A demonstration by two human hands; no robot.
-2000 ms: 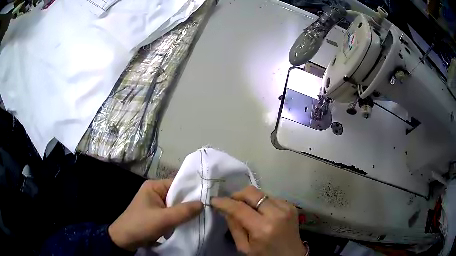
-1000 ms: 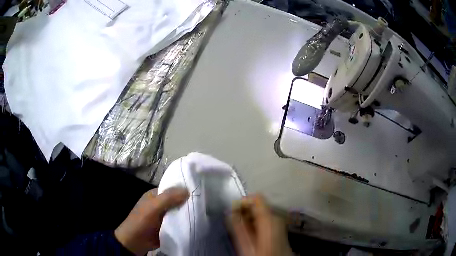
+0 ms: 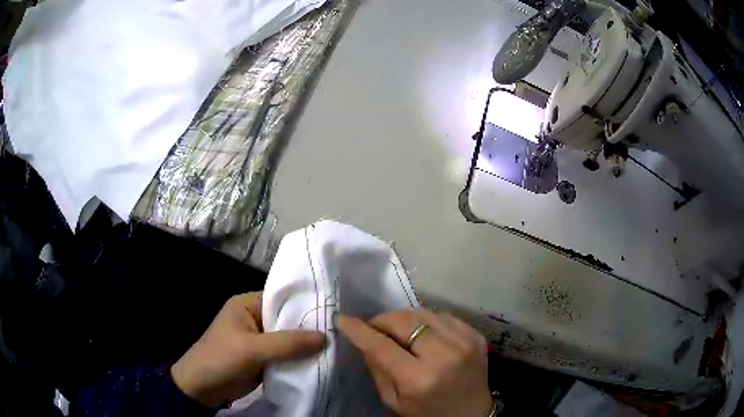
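Note:
A white garment panel with dark stitched lines hangs over the table's front edge, its edge frayed. My left hand holds it from the left, thumb flat on the cloth beside the stitching. My right hand, with a ring on one finger, has its fingertips together at the stitching near a loose dark thread. Whether a small tool is in those fingers cannot be seen.
A white sewing machine stands at the right, its needle area lit. A grey taped lamp hangs left of its head. A second white garment piece lies at the left over a plastic-wrapped checked pad.
My right hand moved away to the right in a blur, then came back to the stitching. My left thumb has slid down along the panel. The view has shifted slightly.

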